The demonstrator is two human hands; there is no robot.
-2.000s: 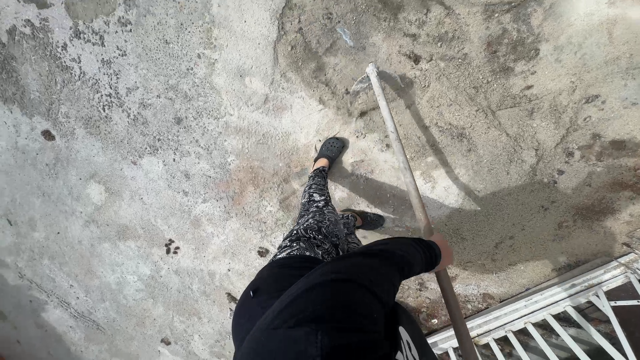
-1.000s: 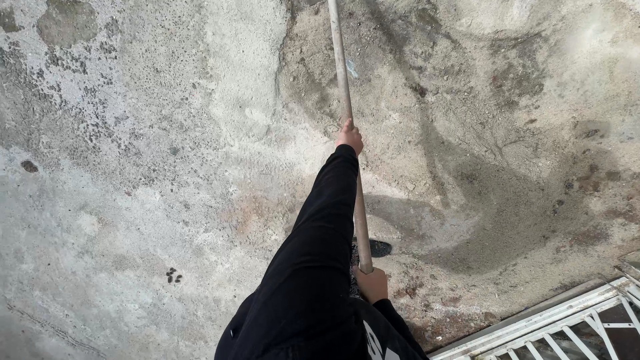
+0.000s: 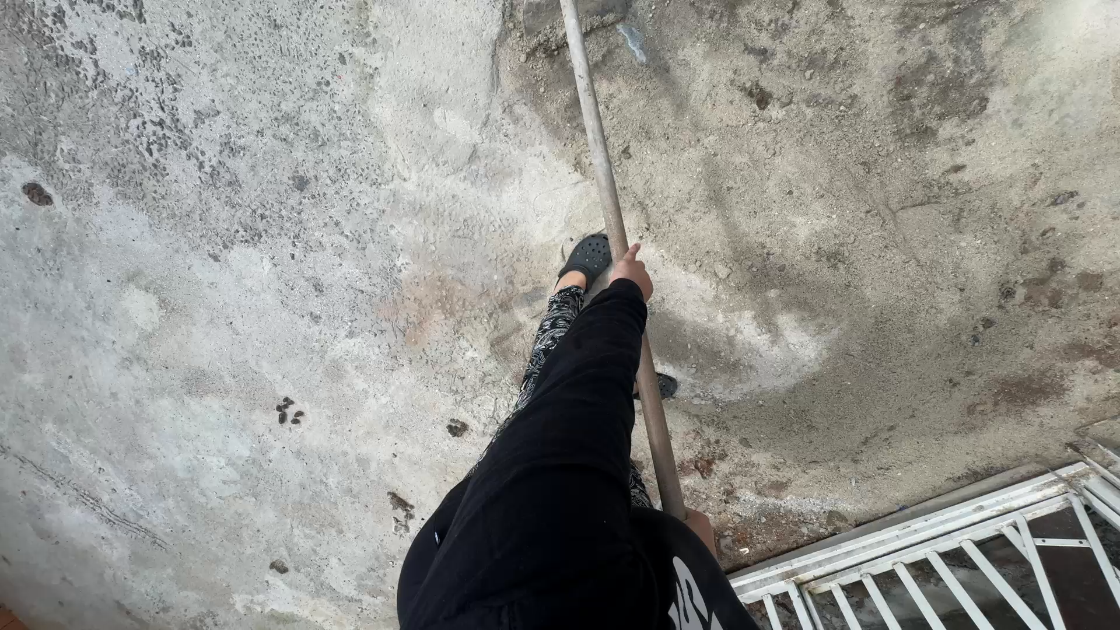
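Observation:
A long, pale wooden tool handle [image 3: 604, 166] runs from the top edge down to my body at the bottom. My left hand [image 3: 633, 273], at the end of a black sleeve, is wrapped around its middle, beside a dark clog. Lower down, my right hand [image 3: 700, 531] grips the handle near its lower end, partly hidden by dark clothing. The working end is not clearly visible; whether the grey shape at the top edge belongs to it, I cannot tell.
Rough concrete ground [image 3: 262, 306] carries loose grit and sandy dirt [image 3: 787, 192] on the right. My dark clogs [image 3: 586, 255] stand near the handle. A white metal barred frame [image 3: 910, 542] crosses the lower right corner. Small dark clumps [image 3: 289, 411] lie at left.
Two seconds ago the tool's head showed and only one hand was visible on the handle; both hands now hold it. Since one second ago, my left hand has come slightly nearer my body.

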